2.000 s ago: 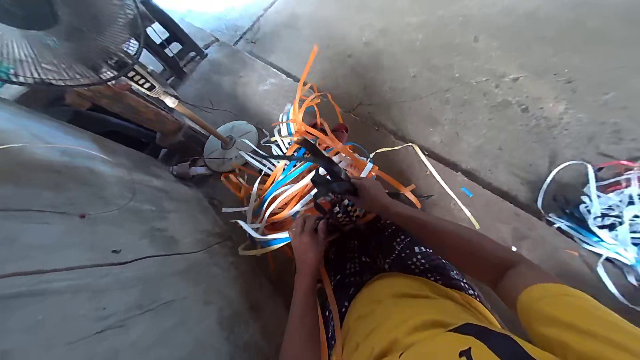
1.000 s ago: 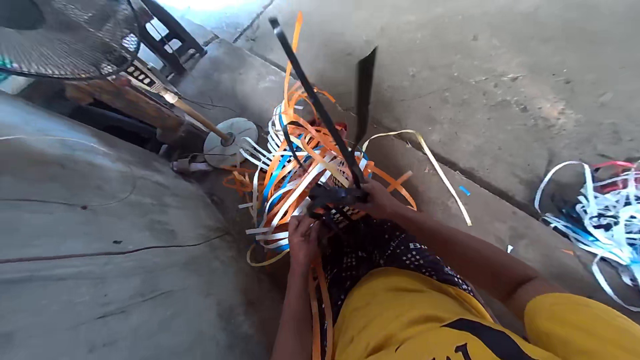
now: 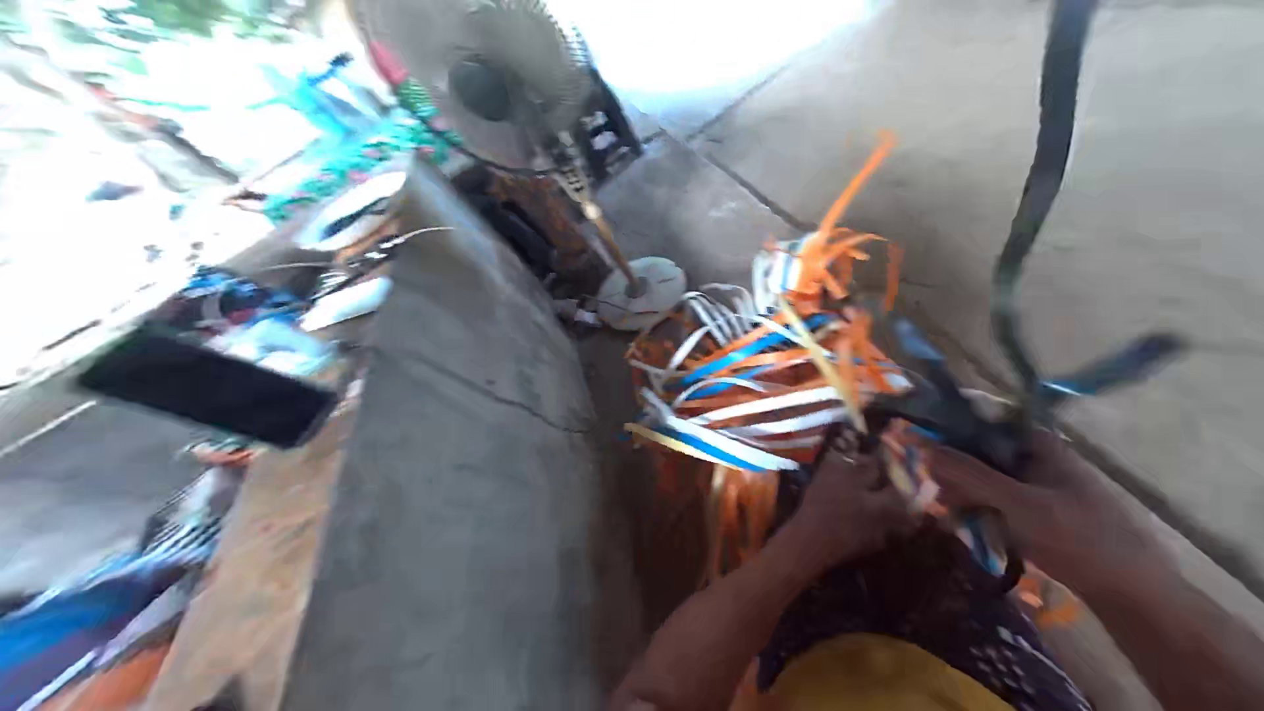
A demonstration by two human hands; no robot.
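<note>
Orange, white and blue plastic strips [image 3: 750, 395] lie in a tangled bunch in front of my lap. My left hand [image 3: 859, 494] is at the near right side of the bunch, its fingers closed around the strip work. Close beside it, my right hand [image 3: 1037, 494] grips black strips [image 3: 1047, 168], one of which rises up and away at the right. Between the hands is a blurred piece of woven strips [image 3: 913, 474]; its shape cannot be made out.
A pedestal fan [image 3: 484, 89] with a round base [image 3: 642, 293] stands beyond the strips. A grey concrete wall [image 3: 464, 513] runs along my left. Past it are a board [image 3: 267, 533] and a dark rectangular object [image 3: 207, 385]. Concrete floor [image 3: 1175, 247] extends at the right.
The view has swung left, showing the area past the wall. The black strips, upright one second ago, now spread right and upward from my right hand.
</note>
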